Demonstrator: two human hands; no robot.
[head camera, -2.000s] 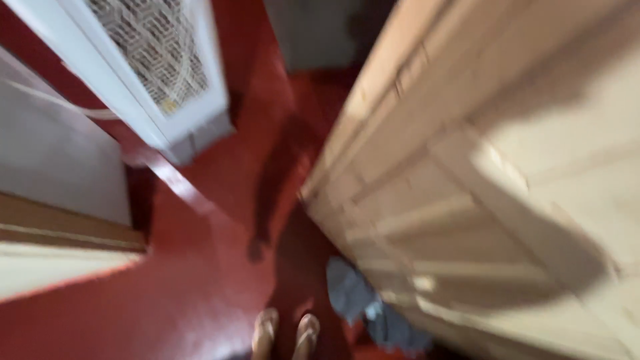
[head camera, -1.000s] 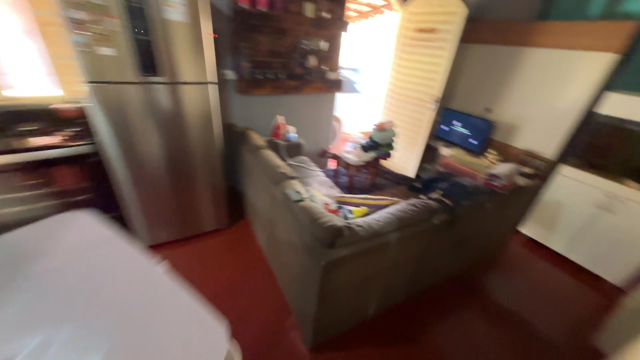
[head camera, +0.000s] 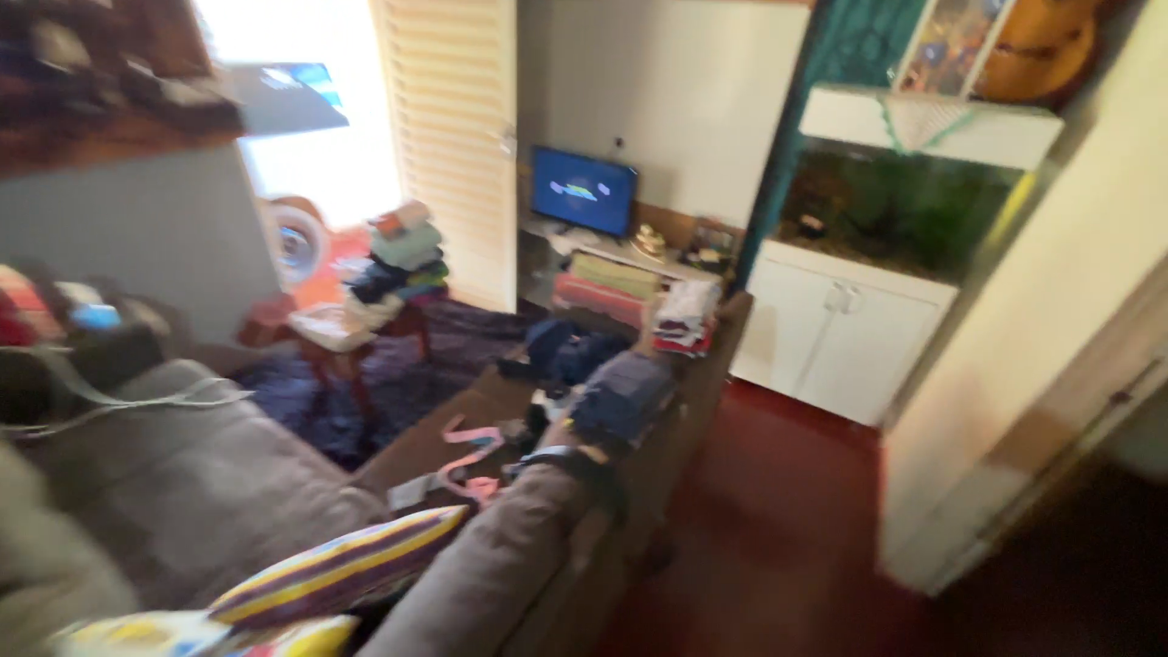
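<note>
Neither my left hand nor my right hand shows in the head view, so what they hold cannot be seen. Nearest below me is a grey-brown fabric sofa (head camera: 493, 557), with a striped cushion (head camera: 342, 561) leaning against its backrest. Dark folded clothes (head camera: 620, 397) lie over the backrest farther along, and a pink strap (head camera: 470, 456) rests on the seat near them. Beyond these, a small stack of folded clothes (head camera: 684, 315) sits at the sofa's far end. The picture is blurred.
A wooden stool (head camera: 342, 351) bears a pile of folded cloths (head camera: 406, 251). A lit television (head camera: 584, 192) stands on a low shelf by a louvred door (head camera: 452, 146). Right of the sofa runs red floor (head camera: 776, 511), between it, a white aquarium cabinet (head camera: 835, 328) and a door frame (head camera: 1022, 456).
The view has swung up from the red floor and my feet to the room, then right and closer to the sofa. The refrigerator seen one second ago is out of view.
</note>
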